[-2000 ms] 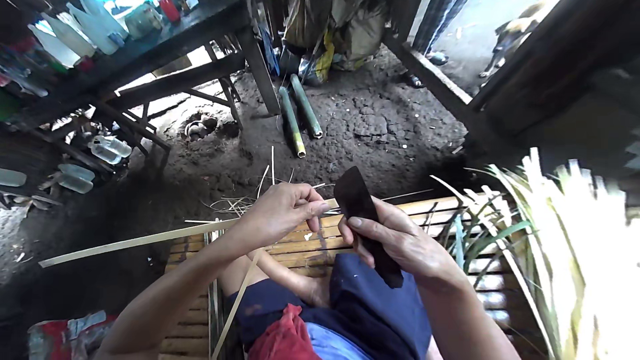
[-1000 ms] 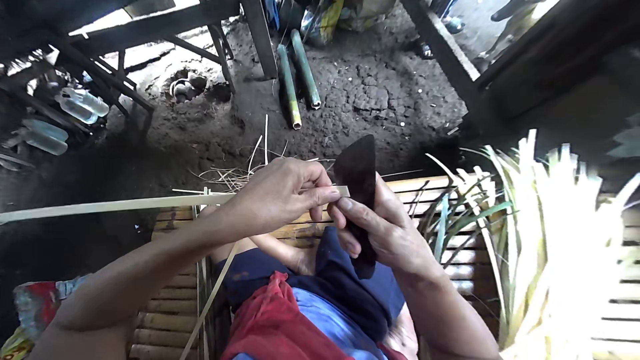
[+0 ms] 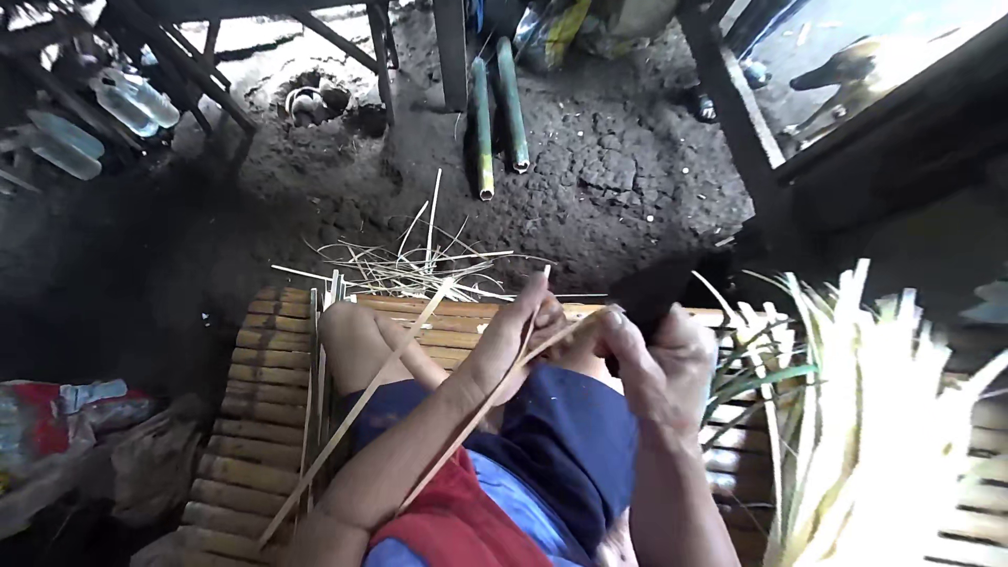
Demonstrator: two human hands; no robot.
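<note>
My left hand [image 3: 516,339] is closed around a thin pale strip [image 3: 465,429], likely bamboo, that runs down along my forearm. A pale length also stretches from the left fingers to my right hand [image 3: 657,358], which pinches its end between thumb and finger. The dark blade [image 3: 657,291] is in the right hand too, blurred and hard to make out against the dark ground. Another flat strip [image 3: 358,409] lies slantwise over my leg. At the right a thick bundle of pale strips [image 3: 866,425] rests on the bamboo slat bench [image 3: 252,425].
Fine shavings [image 3: 417,268] lie beyond the bench edge. Two green bamboo tubes [image 3: 513,110] lie on the earth floor. Plastic bottles [image 3: 134,102] are under a wooden table at the upper left. A dog [image 3: 846,75] is at the upper right. Crumpled bags [image 3: 87,425] lie at the left.
The strip stretched out to the left of my left hand earlier; now it runs down along the forearm. The left hand has turned upward. The blade, upright and plain before, is now blurred.
</note>
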